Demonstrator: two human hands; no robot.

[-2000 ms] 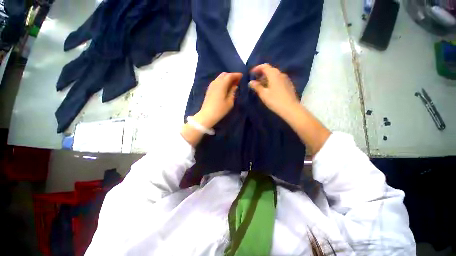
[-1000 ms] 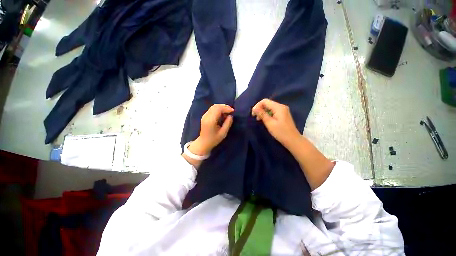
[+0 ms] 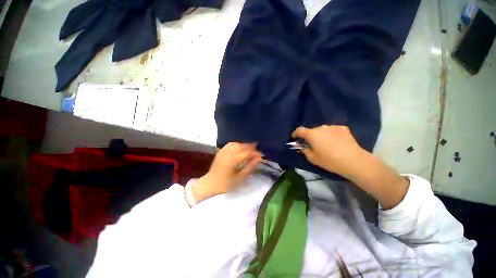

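Navy trousers (image 3: 272, 81) lie spread on the table, legs pointing away and waist end close to my body. My right hand (image 3: 329, 149) is over the waist end and grips a small silver tool (image 3: 297, 145), probably snips; its thin tips point left and the rest is hidden in my fingers. My left hand (image 3: 231, 165) is blurred beside the left part of the near waist edge, its fingertips close together; whether it pinches the cloth I cannot tell.
Other navy garments (image 3: 130, 32) lie at the upper left, above a white sheet (image 3: 106, 103). A black smartphone (image 3: 476, 42) and small dark squares (image 3: 457, 157) are at right. Red crates (image 3: 125, 155) stand below the table at left.
Both hands have moved from the trousers' middle down to the waist end. The silver tool now shows in my right hand. The phone and squares appear further right; the tub and green box are out of view.
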